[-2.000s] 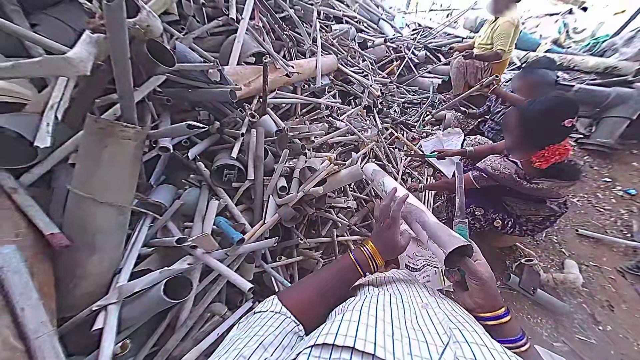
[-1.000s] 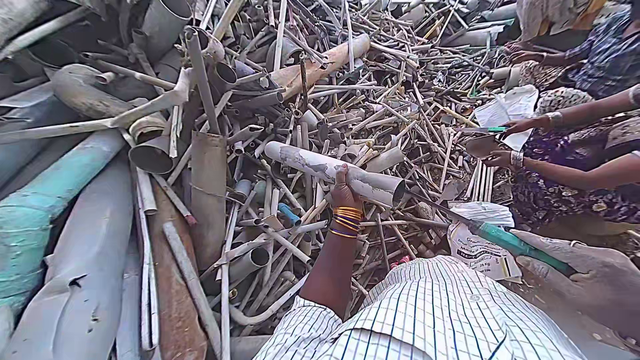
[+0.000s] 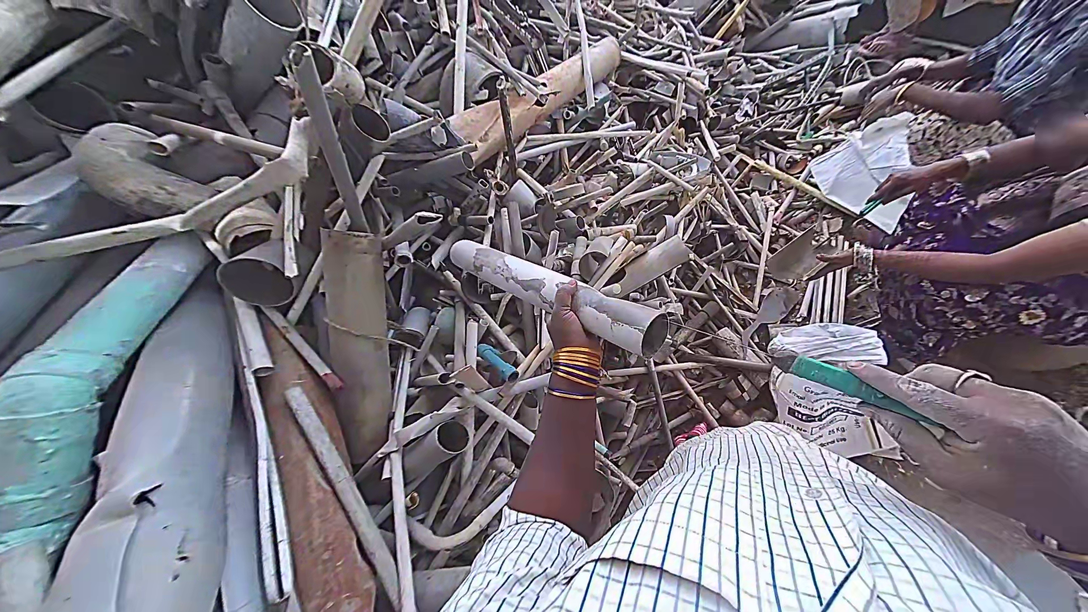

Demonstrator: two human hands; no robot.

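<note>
My left hand, with yellow and dark bangles at the wrist, grips a pale plastic pipe with worn grey patches. The pipe lies slantwise above the scrap pile, its open end toward the lower right. At the right edge my right hand, dusty and gloved in look, is closed around the green handle of a tool. The tool's narrow dark shaft or blade points left, below the pipe's open end; its exact kind is not clear.
A heap of cut pipes surrounds my hands. Larger grey pipes and a turquoise-coated pipe lie at left. A printed sack is beside my right hand. Co-workers' arms reach in from the right, near a white sheet.
Two seconds ago the pipe was near my right hand and my left hand was open beside it; now my left hand grips it. The view has swung left and down.
</note>
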